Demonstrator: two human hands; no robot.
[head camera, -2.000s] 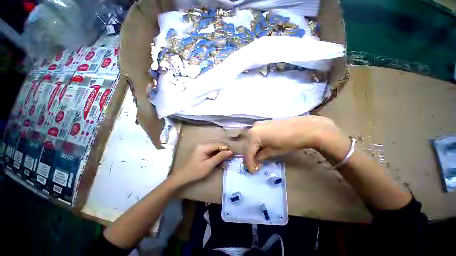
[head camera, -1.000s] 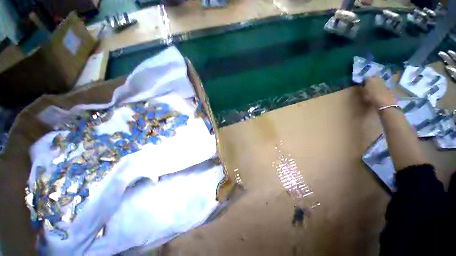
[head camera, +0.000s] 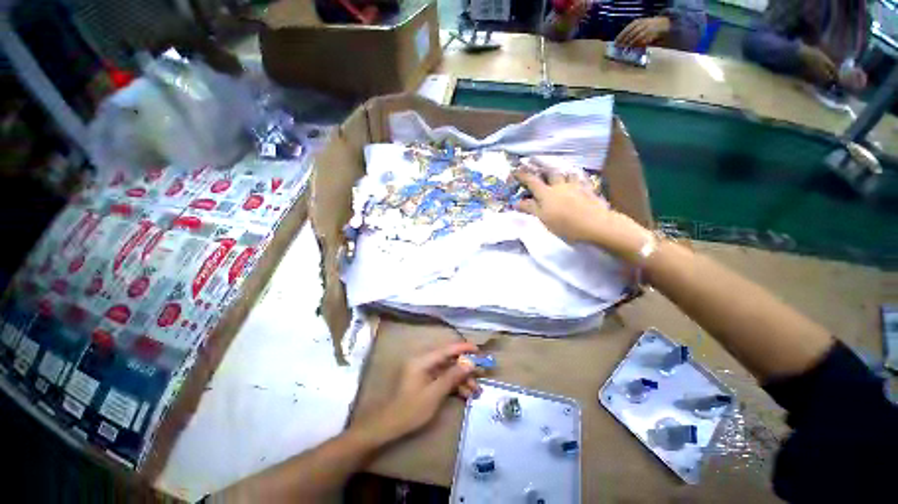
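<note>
A white four-post plate (head camera: 522, 433) lies on the bench before me, its lower edge cut off by the picture. A gold piece sits on its upper left post. My left hand (head camera: 430, 387) is just above its upper left corner and holds a small blue-and-gold part (head camera: 480, 361) in its fingertips. My right hand (head camera: 563, 205) reaches into the open carton (head camera: 630, 172), its fingers on the heap of blue-and-gold parts (head camera: 438, 197); whether it grips one I cannot tell. A second four-post plate (head camera: 660, 399) lies tilted to the right.
White liner (head camera: 492, 276) folds around the heap. Printed red-and-white cartons (head camera: 148, 256) and a white board (head camera: 271, 394) are at left, with clear plastic bags (head camera: 172, 113) above. Beyond are another carton (head camera: 354, 54), a green conveyor belt (head camera: 709, 167) and other people's hands (head camera: 642, 32).
My right hand has come back from the plates at far right into the carton. My left hand is in view again. A second plate now lies right of the first.
</note>
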